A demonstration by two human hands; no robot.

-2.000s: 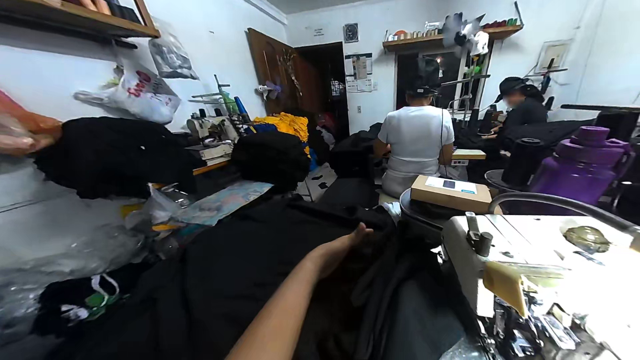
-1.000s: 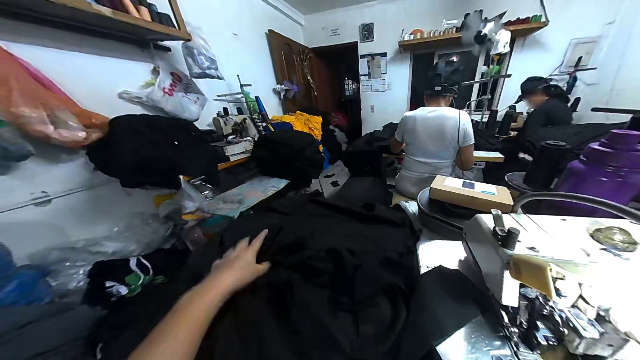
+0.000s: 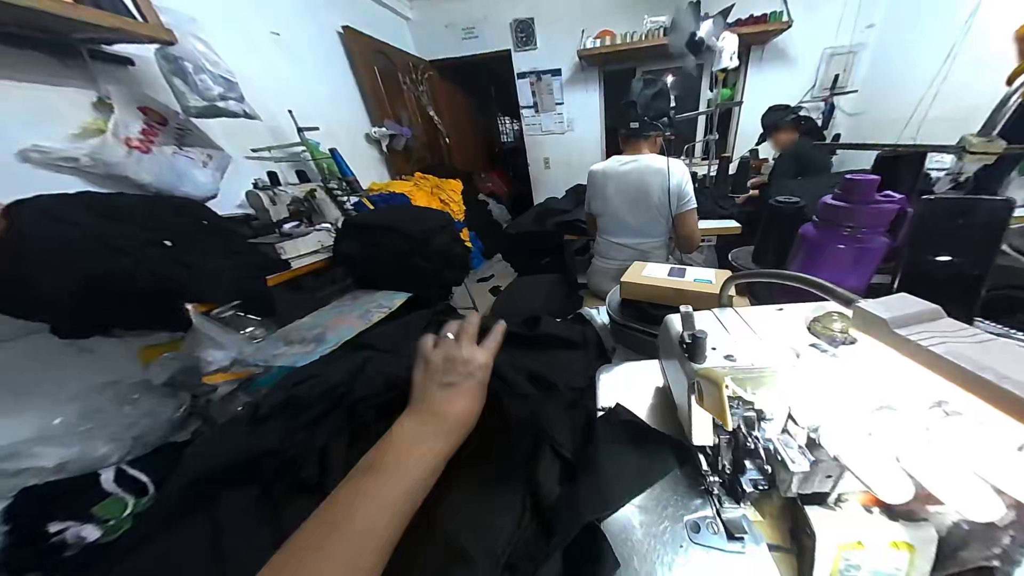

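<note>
My left hand (image 3: 454, 370), with a ring on one finger, reaches from the bottom edge onto a large spread of black fabric (image 3: 344, 448). Its back faces up and its fingers are apart, bent a little over the cloth; the fingertips are partly hard to make out. My right hand is out of view. The fabric lies in loose folds, and a corner of black cloth reaches onto the metal plate (image 3: 668, 512) of a sewing machine (image 3: 744, 400) at the right, whose presser foot area is brightly lit.
A cardboard box (image 3: 672, 286) and a purple bottle (image 3: 848, 232) stand behind the machine. Plastic bags (image 3: 80, 416) and a patterned sheet (image 3: 336, 324) lie left. A dark bundle (image 3: 404, 250) lies beyond. Two people (image 3: 640, 200) work farther back.
My left hand, at the fabric's right part two seconds ago and farther left one second ago, is now on its far middle part. The black cloth has shifted and been spread differently.
</note>
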